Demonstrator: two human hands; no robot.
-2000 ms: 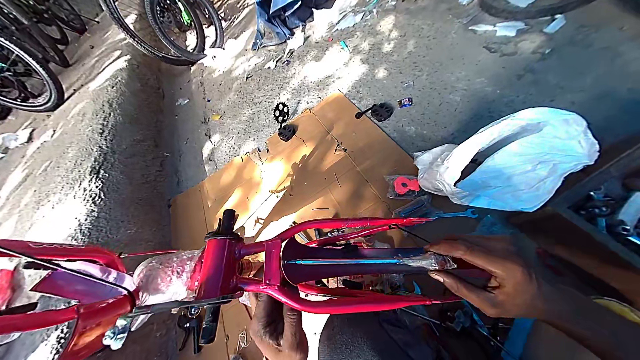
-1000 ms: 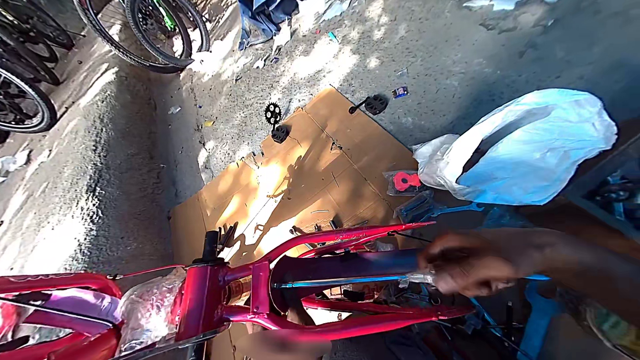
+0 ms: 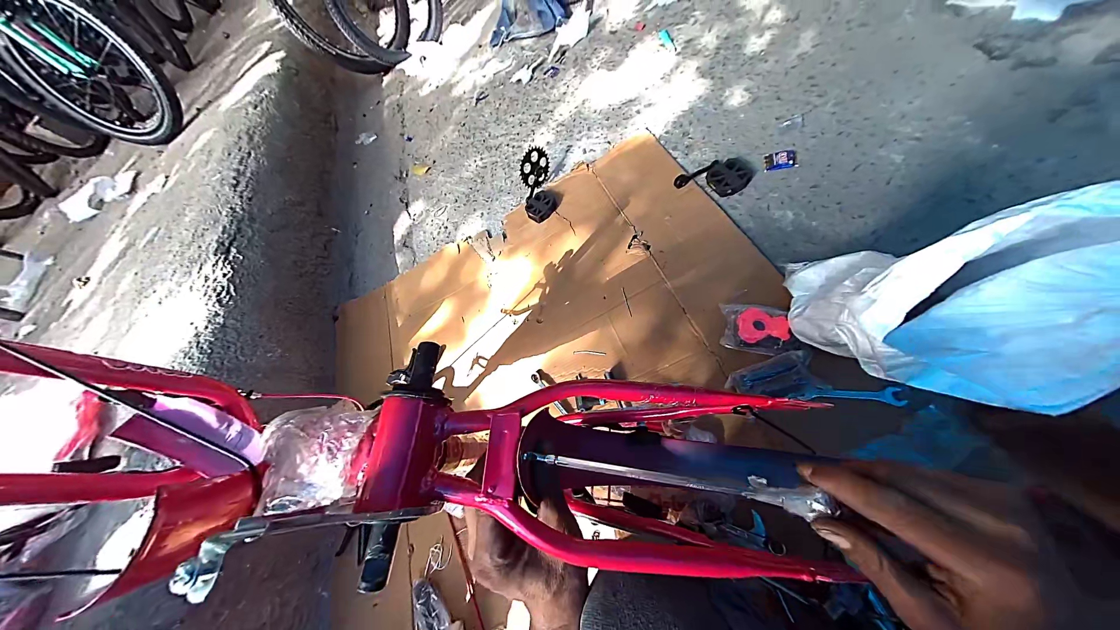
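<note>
A red bicycle frame (image 3: pixel 499 455) lies across the lower view, its forked stays pointing right. Between the stays runs a dark mudguard (image 3: pixel 647 455) with a thin metal rod (image 3: pixel 612 471) along it. My right hand (image 3: pixel 927 534) pinches the right end of the rod, where clear plastic is wrapped, beside the mudguard. Beneath the frame, my left hand (image 3: pixel 529 560) has its fingers up by the mudguard's left end; the stay partly hides them, so its grip is unclear. Clear plastic wrap (image 3: pixel 315 455) covers a part left of the frame's upright tube.
Flattened cardboard (image 3: pixel 630 306) lies on the ground beyond the frame. A crank with chainring (image 3: pixel 535 175) and another pedal (image 3: pixel 728 177) lie by its far edge. A white plastic bag (image 3: pixel 1006 306), a bagged red part (image 3: pixel 761 326) and a blue wrench (image 3: pixel 862 395) are at right. Bicycles (image 3: pixel 96 79) stand upper left.
My left hand, blurred low under the frame a second ago, now shows its fingers up by the mudguard's left end. My right hand remains at the rod's right end.
</note>
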